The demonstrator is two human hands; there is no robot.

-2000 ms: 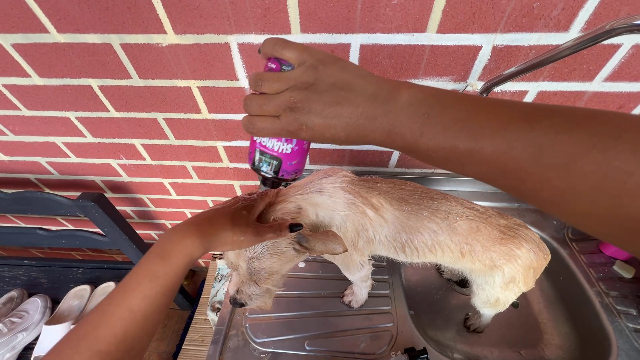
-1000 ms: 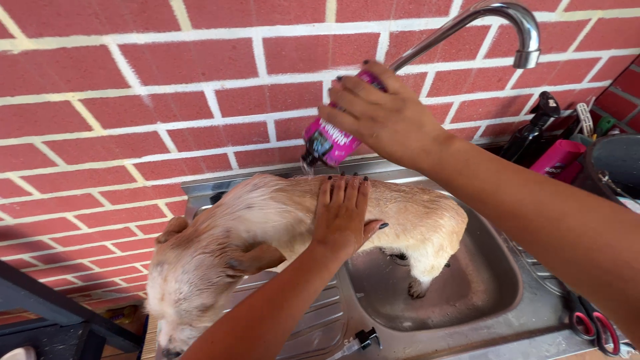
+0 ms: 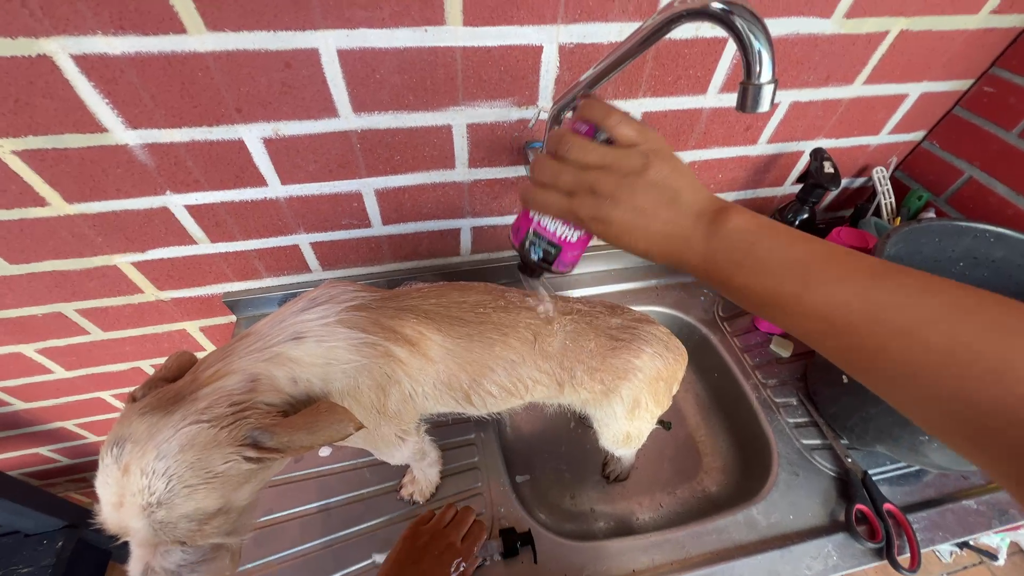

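Observation:
My right hand (image 3: 612, 180) grips a pink shampoo bottle (image 3: 552, 240), tipped upside down above the dog's rear back. Clear liquid runs from its dark cap onto the fur. The wet, tan dog (image 3: 448, 344) stands with its front paws on the ribbed drainboard and a hind paw in the sink basin (image 3: 704, 456). My left hand (image 3: 438, 540) is low at the drainboard's front edge, with a bit of foam on it, by a clear bottle with a black pump top (image 3: 516, 544). Whether it holds that bottle is not clear.
A chrome faucet (image 3: 756, 68) arches before the red brick wall (image 3: 216, 88). At the right are red-handled scissors (image 3: 876, 512), a large dark basin (image 3: 952, 248), a black spray bottle (image 3: 812, 188) and a pink container (image 3: 852, 238). A dark wooden piece (image 3: 48, 512) stands at lower left.
My left hand has left the dog's back and come down to the sink's front edge. The bottle remains in my right hand, now over the dog's rear back. The view has shifted right since the first frame.

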